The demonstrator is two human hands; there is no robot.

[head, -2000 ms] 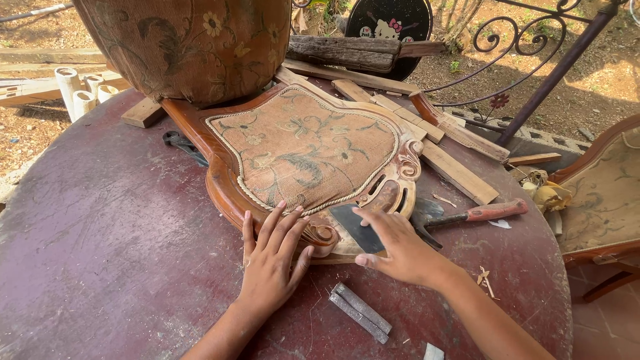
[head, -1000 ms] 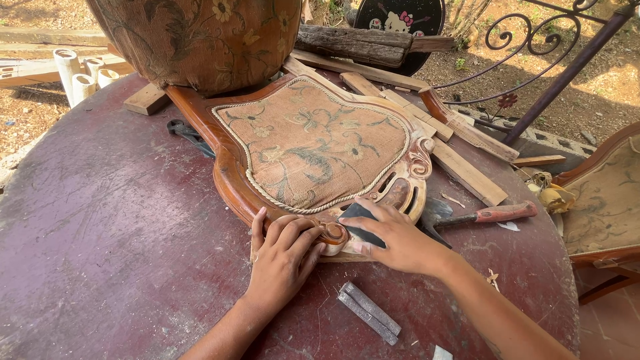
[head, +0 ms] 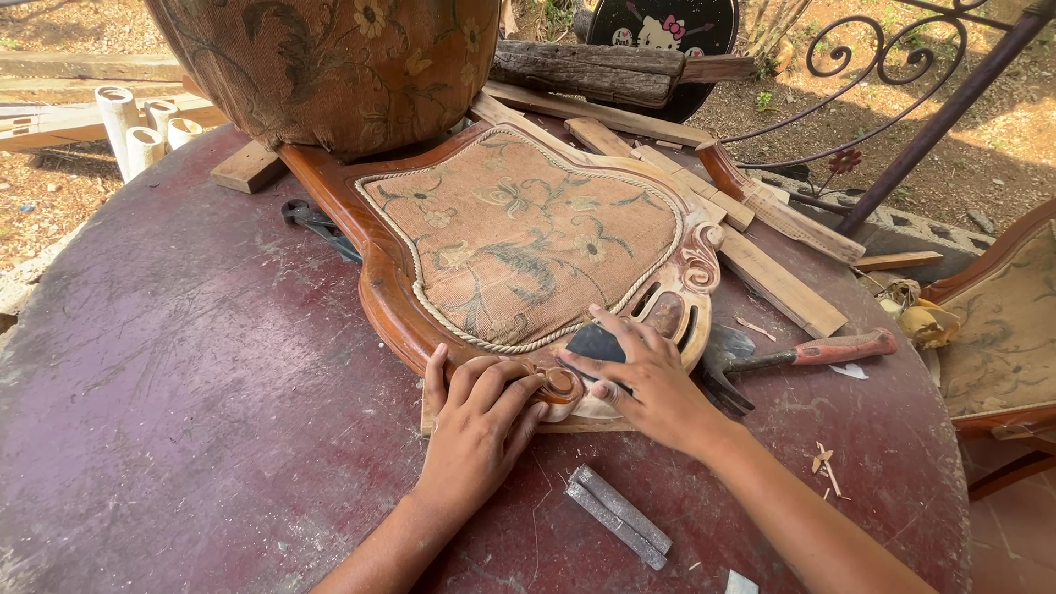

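A carved wooden chair back with a floral fabric panel and rope trim lies on the round table. My left hand rests on the lower frame rail, fingers spread beside a carved scroll. My right hand presses a dark sheet, probably sandpaper, against the pale carved part of the frame, right of the scroll. A wood strip shows under the frame's near edge. The palm side of both hands is hidden.
A claw hammer lies right of the chair back, with wood strips behind it. Pincers lie at its left. A folded grey abrasive piece is on the near tabletop. Another chair stands at far right.
My right hand has shifted slightly over the carved frame with the dark sheet, which shows in different amounts beneath the fingers. My left hand stays on the lower rail, its fingers now more bent.
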